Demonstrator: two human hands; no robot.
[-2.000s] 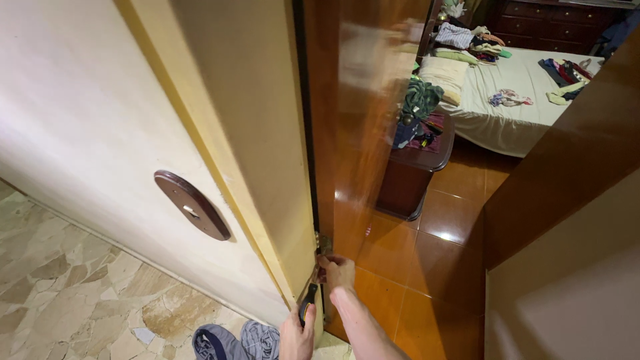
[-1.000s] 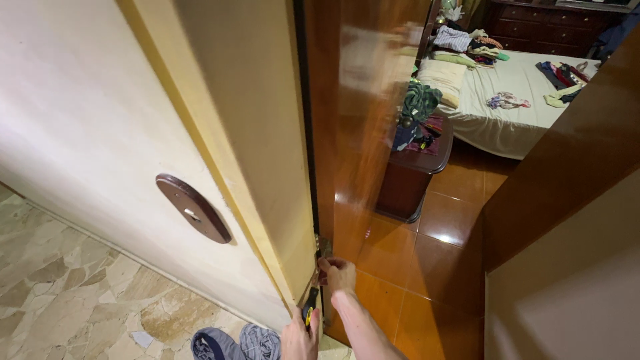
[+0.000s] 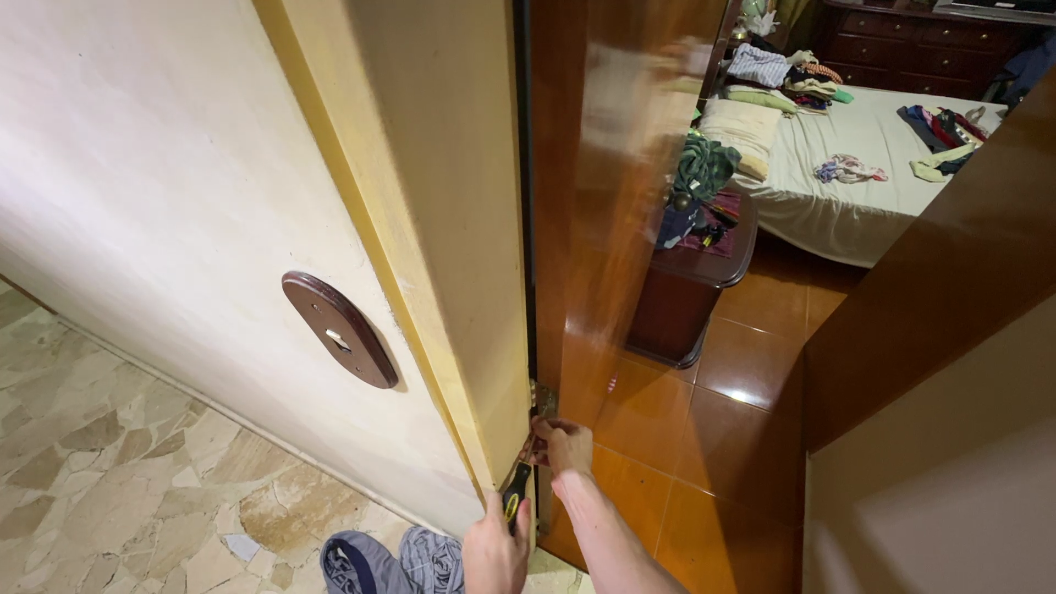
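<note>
My left hand (image 3: 497, 549) is closed around the black and yellow handle of a screwdriver (image 3: 517, 493), low beside the cream door frame (image 3: 462, 247). The screwdriver's shaft points up toward a metal hinge (image 3: 543, 402) in the gap between the frame and the brown wooden door (image 3: 594, 206). My right hand (image 3: 563, 445) is just under the hinge, its fingertips pinched together near the upper end of the shaft. Whether those fingers hold the shaft or some small part cannot be made out. The tip of the screwdriver is hidden by the fingers.
An oval wooden switch plate (image 3: 338, 330) is on the white wall at left. Grey fabric shoes (image 3: 355, 561) stand on the stone floor below. Beyond the door are a dark nightstand (image 3: 689, 289) with cloths and tools, and a bed (image 3: 874, 165) with clothes on it.
The screwdriver's handle has turned in my left hand, its yellow marking showing differently. Both hands stay at the hinge side of the door.
</note>
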